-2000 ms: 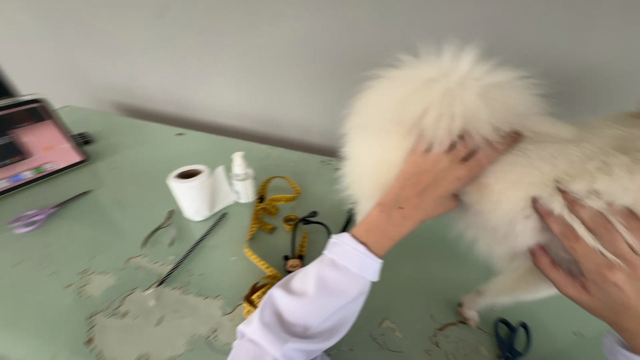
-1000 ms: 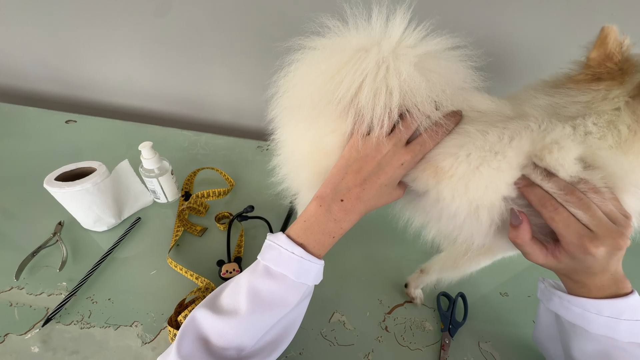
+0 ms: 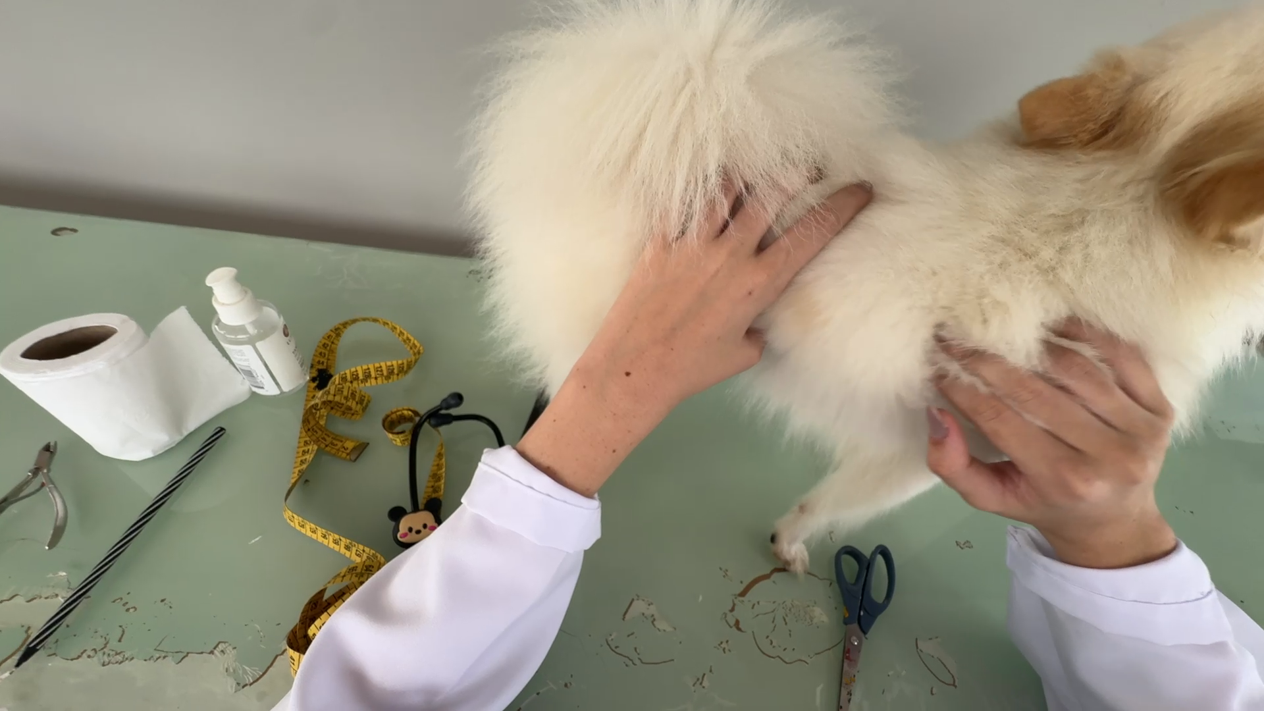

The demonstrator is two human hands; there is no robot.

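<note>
A fluffy cream dog (image 3: 987, 227) with tan ears stands on the green table, its tail end at centre and its head cut off at the right edge. My left hand (image 3: 691, 296) lies on its rump at the base of the bushy tail, fingers apart and some fingertips hidden in fur. Against the dog's side rests my right hand (image 3: 1066, 425), its fingers partly under the coat and the thumb apart. Neither hand shows a tool. Below the dog's hind paw (image 3: 790, 543) lie blue-handled scissors (image 3: 862, 602).
On the left are a toilet paper roll (image 3: 118, 385), a pump bottle (image 3: 257, 341), metal nippers (image 3: 41, 489) and a striped black pencil (image 3: 123, 543). A yellow tape measure (image 3: 331, 533) and a stethoscope (image 3: 413, 474) with a mouse-face charm lie beside my left sleeve. A grey wall stands behind.
The view has shifted right, bringing the dog's ears into sight and leaving the tablet out. My left hand stays at the tail base, my right hand on the dog's side.
</note>
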